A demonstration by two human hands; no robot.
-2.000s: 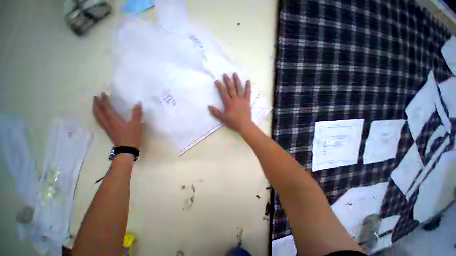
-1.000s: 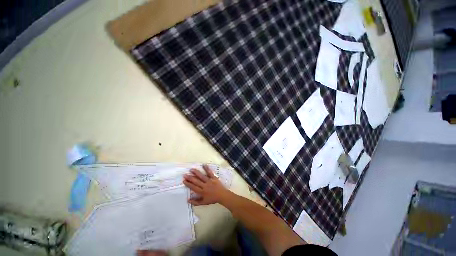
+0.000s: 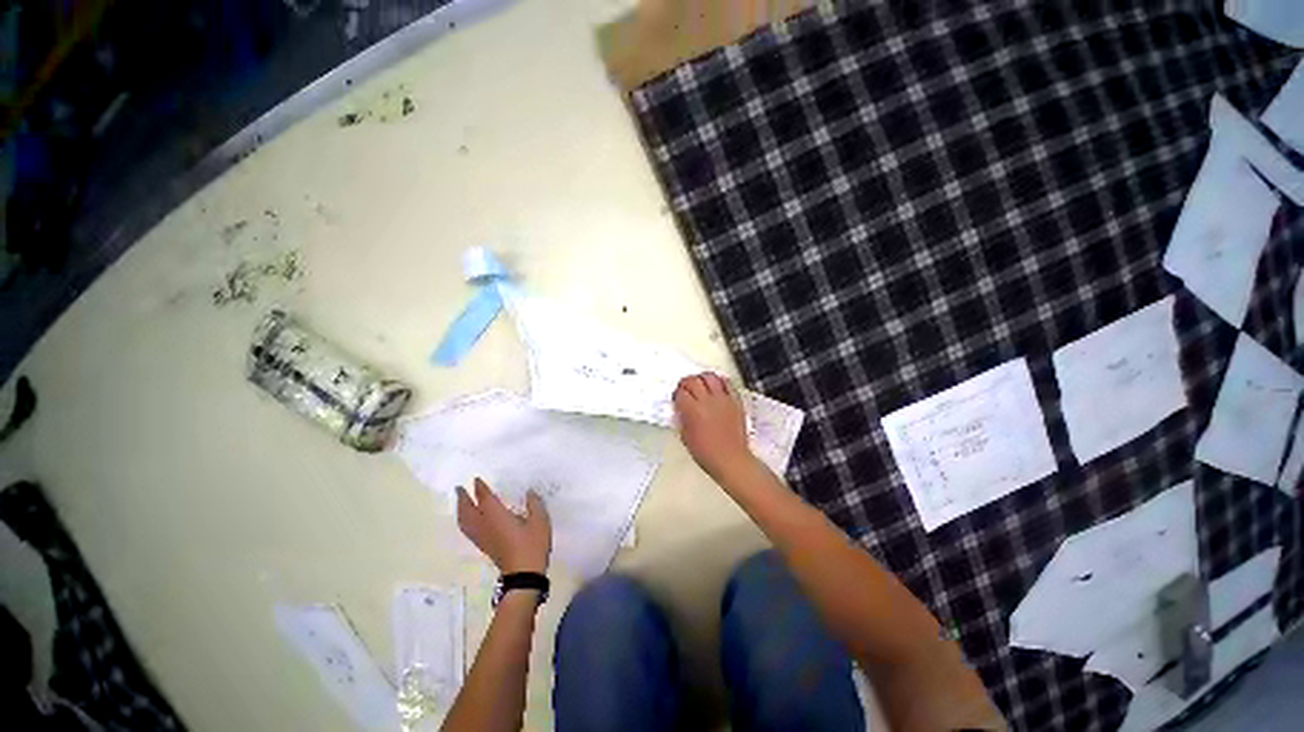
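A white pattern piece with a pointed left end [image 3: 594,363] lies across the table. Its right end overlaps the edge of the plaid fabric [image 3: 844,215]. My right hand [image 3: 711,421] is on this piece near its right end, fingers bent together and gripping it; the fingertips' underside is hidden. A larger white pattern piece [image 3: 579,479] lies just below it, nearer me. My left hand [image 3: 505,529] is over this larger piece's lower left part, fingers spread and holding nothing.
A wrapped weight [image 3: 326,383] touches the larger piece's left side. A blue strip [image 3: 469,323] lies beyond the pointed end. Narrow white pieces [image 3: 429,644] lie at lower left. Several pattern pieces [image 3: 972,443] and a metal weight [image 3: 1184,632] are on the fabric. Brown board [image 3: 687,40] shows behind it.
The upper piece has shifted right, away from the larger piece and onto the fabric edge, with my right hand on it. My left hand has come fully into view. The camera view has turned.
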